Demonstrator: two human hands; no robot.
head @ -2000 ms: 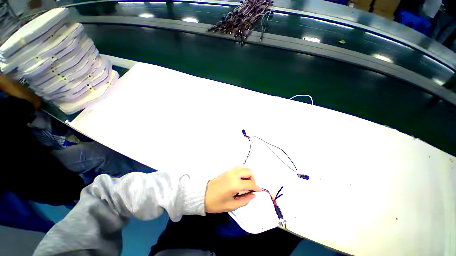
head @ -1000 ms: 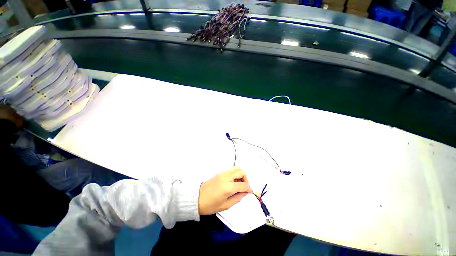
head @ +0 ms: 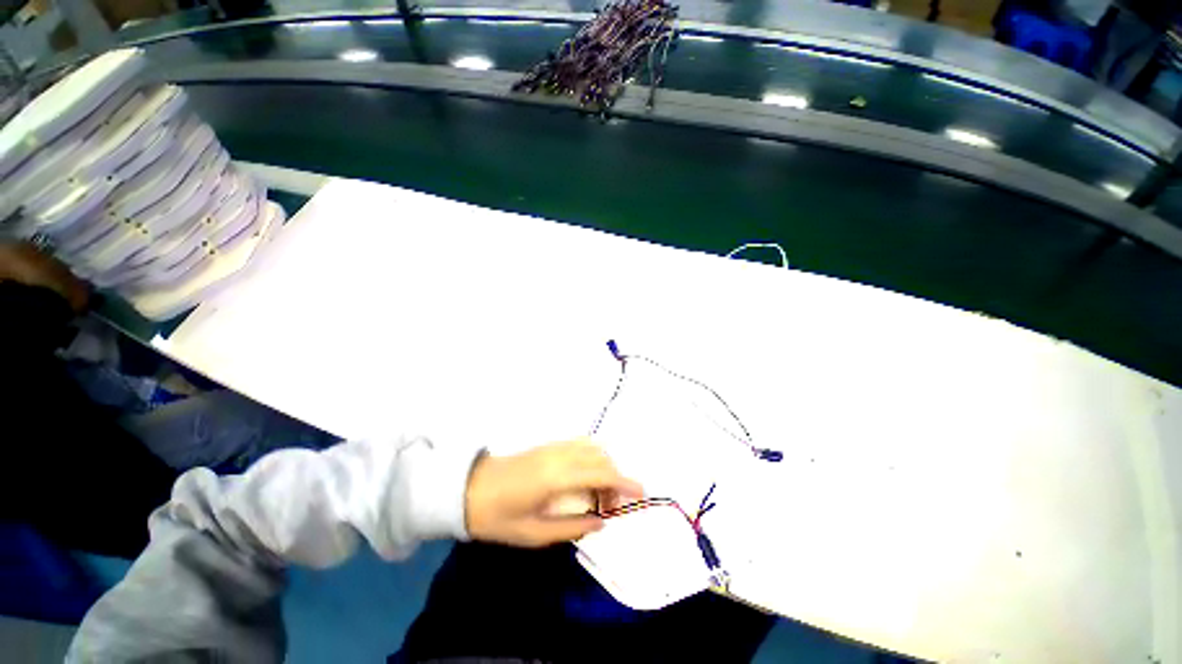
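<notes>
A thin red-and-black wire harness [head: 704,387] lies in a loop on a washed-out white panel [head: 644,567], whose rounded corner sticks out past the bench's front edge. Small dark plugs sit at the loop's far corner and right corner. A dark connector [head: 708,549] with short dark leads lies near the panel's front right edge. My left hand [head: 544,493], bare below a grey sleeve, has thumb and fingers closed around the red-and-black wire left of that connector. The panel's other edges cannot be made out against the bench. My right hand is not in view.
Stacked white panels [head: 136,195] stand at the bench's left end, beside another person's dark sleeve and hand. A green conveyor belt [head: 428,149] runs behind the white bench [head: 985,454]. A spare harness bundle [head: 599,59] lies on the rail. A white cord [head: 761,247] shows at the far edge.
My left hand has moved left along the wire, and more red-and-black wire now shows between my fingers and the connector. The view has shifted slightly.
</notes>
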